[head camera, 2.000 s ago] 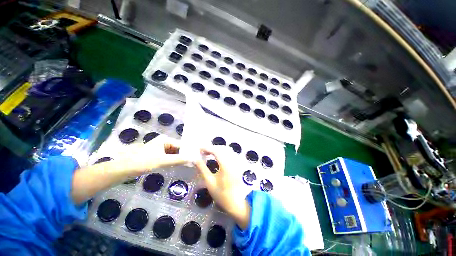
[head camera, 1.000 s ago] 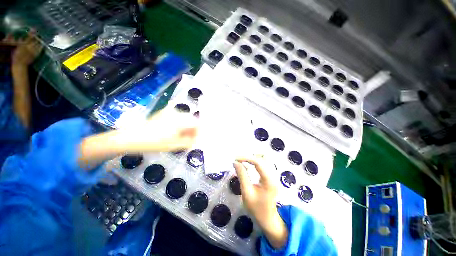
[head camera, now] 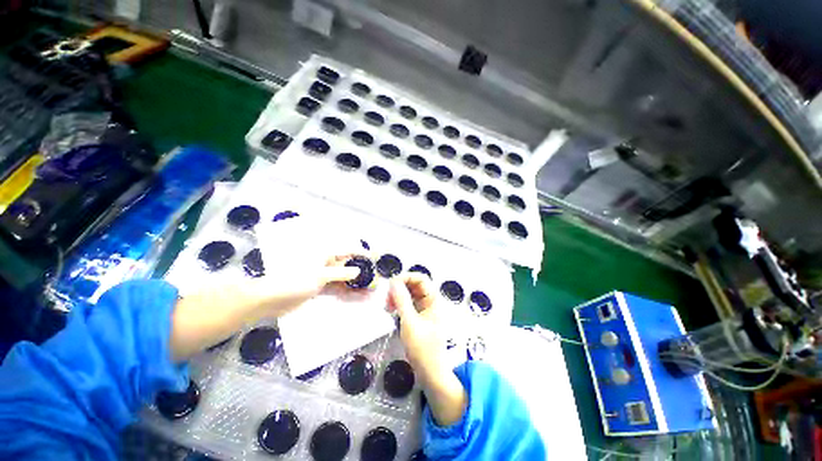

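My left hand (head camera: 335, 272) holds a round black part (head camera: 360, 272) upright at its fingertips, over the near blister tray. A white sheet (head camera: 333, 329) lies under the part and my left fingers, covering some pockets. My right hand (head camera: 416, 304) is at the sheet's right side, thumb and fingers close together; whether they pinch the sheet is unclear. The clear near blister tray (head camera: 216, 416) holds rows of black parts, with one empty pocket in its front row. Stacked blister trays (head camera: 424, 203) full of black parts lie behind, on white sheets.
Spare white sheets (head camera: 545, 387) lie right of the tray, beside a blue bench unit (head camera: 662, 360) with tubes. A blue plastic-wrapped bundle (head camera: 135, 212) and a black case (head camera: 68, 194) lie left. A grey partition (head camera: 397, 49) stands behind the green mat (head camera: 595, 261).
The view has swung back left. A black part now shows in my left fingertips, and a front-row pocket that was filled is empty. The white sheet has turned and now lies lower, below my fingers.
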